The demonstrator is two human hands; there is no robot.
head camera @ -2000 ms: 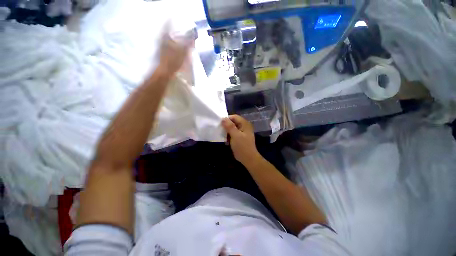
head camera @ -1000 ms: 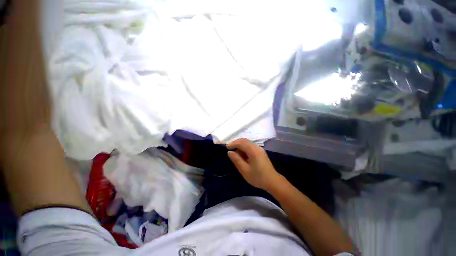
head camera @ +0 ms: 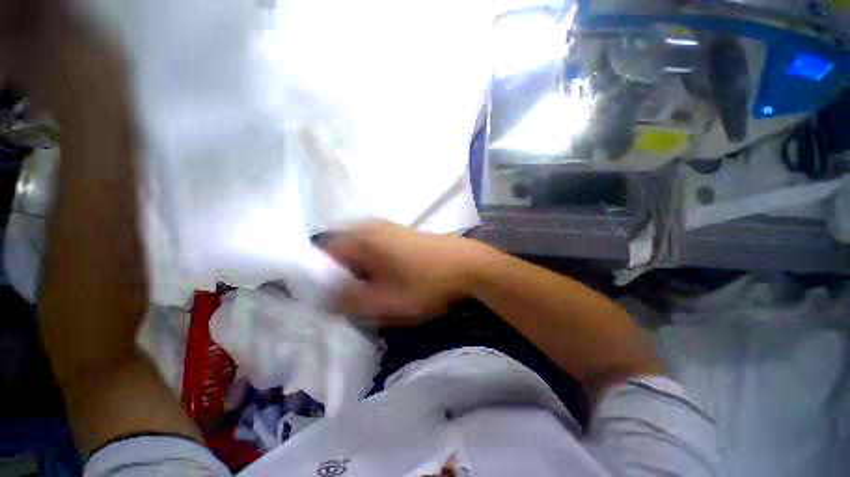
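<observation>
A white garment piece hangs blurred and overexposed in front of me at the left. My right hand is at its lower right edge, fingers bent and blurred by motion; whether it grips the cloth cannot be told. My left forearm reaches up at the far left, and my left hand is a dark blur near the top left corner; its fingers cannot be made out. More white cloth lies under bright light beside the machine's metal plate.
The sewing machine stands at upper right, with a grey table edge below it. Dark-handled scissors and white tape lie right. A red basket with cloth bits is at lower left. White pieces hang at lower right.
My right hand has moved left and up from the cloth's front edge. The white cloth at left now appears raised and blurred. The view has shifted, with the machine further left than one second ago.
</observation>
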